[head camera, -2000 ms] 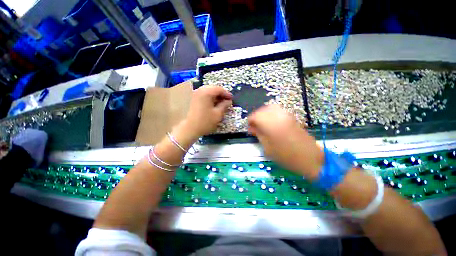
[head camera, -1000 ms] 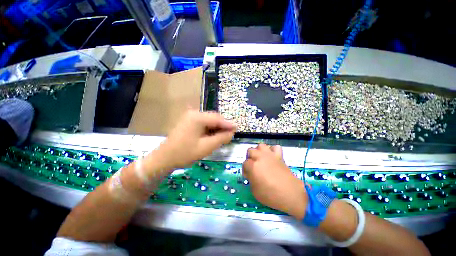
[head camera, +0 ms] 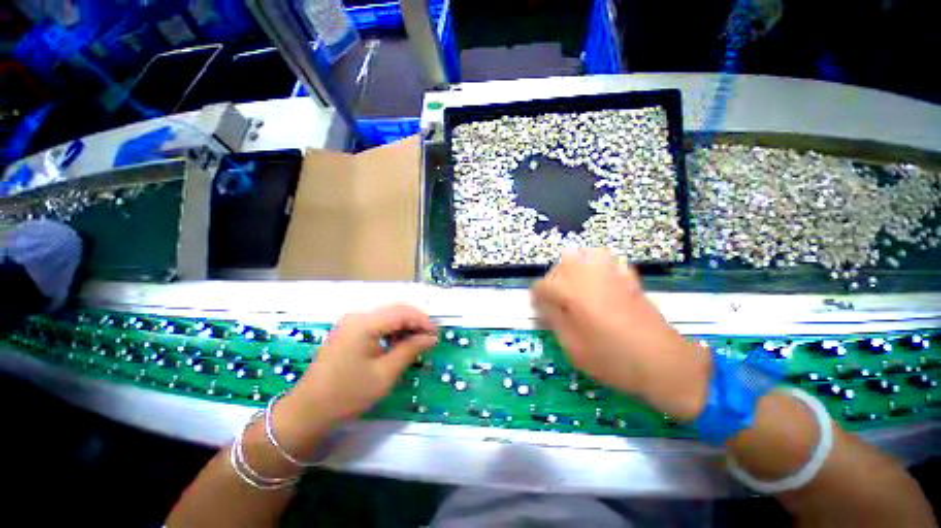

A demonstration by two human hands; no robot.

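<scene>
Green circuit boards (head camera: 477,384) with small dark parts and bright round tops run across in front of me. My left hand (head camera: 374,361) is over them, thumb and forefinger pinched; whether a part is between them is too small to tell. My right hand (head camera: 604,315) is slightly blurred at the front edge of the black component tray (head camera: 683,186), over the pale rail, fingers bunched; its fingertips' contents are hidden. The tray holds small pale components (head camera: 485,196) around a bare dark patch. A blue wrist strap (head camera: 735,392) is on my right wrist.
A bulk component heap (head camera: 795,206) lies in the trough right of the tray. A brown cardboard piece (head camera: 351,217) and a dark empty tray (head camera: 253,222) stand left. A neighbour's sleeve or covered arm (head camera: 43,258) is at far left. Metal rails (head camera: 495,460) edge the boards.
Both hands were over the tray's parts two seconds ago. My left hand has since come back and down onto the boards. My right hand came back over the boards, then moved forward to the tray's front edge.
</scene>
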